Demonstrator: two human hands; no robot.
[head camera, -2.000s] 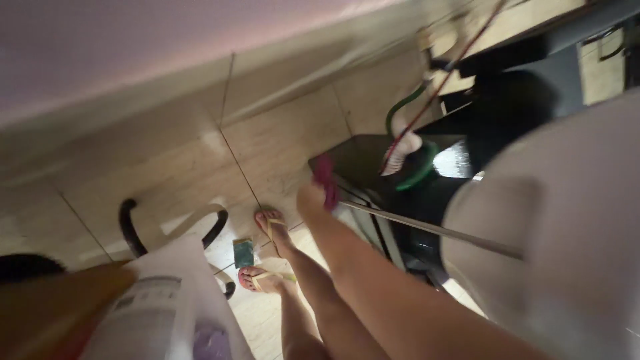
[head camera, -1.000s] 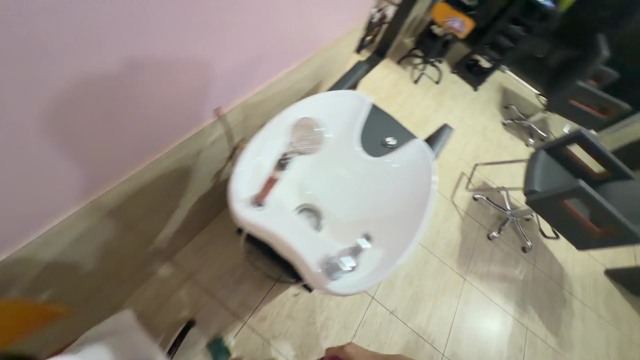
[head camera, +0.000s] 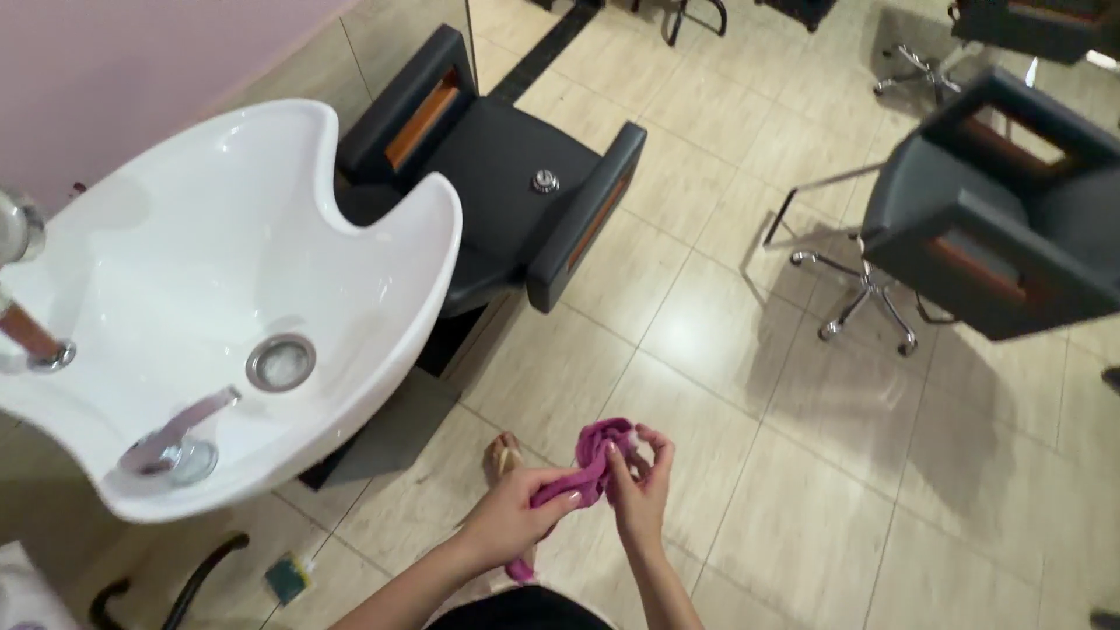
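A twisted magenta cloth (head camera: 602, 442) is between my two hands, low in the middle of the view. My left hand (head camera: 516, 516) grips its lower left part, with the thumb on top. My right hand (head camera: 643, 486) pinches its upper right part between thumb and fingers, near a small whitish bit. A loose magenta end hangs below my left hand. To the left of the hands stands a white ceramic shampoo basin (head camera: 385, 297) with a metal drain (head camera: 281, 362), a chrome mixer tap (head camera: 171, 455) and a hand shower at the left edge.
A black salon chair (head camera: 499, 166) adjoins the basin. Another dark armchair (head camera: 989, 210) on a wheeled chrome base stands at the right. A green and yellow sponge (head camera: 289, 577) lies on the tiled floor near curved black legs (head camera: 206, 573). A pink wall rises at upper left.
The view has swung up from the floor and closer to the basin. Both hands now show, holding the magenta cloth; two seconds ago one hand was seen at a magenta thing beside a rod.
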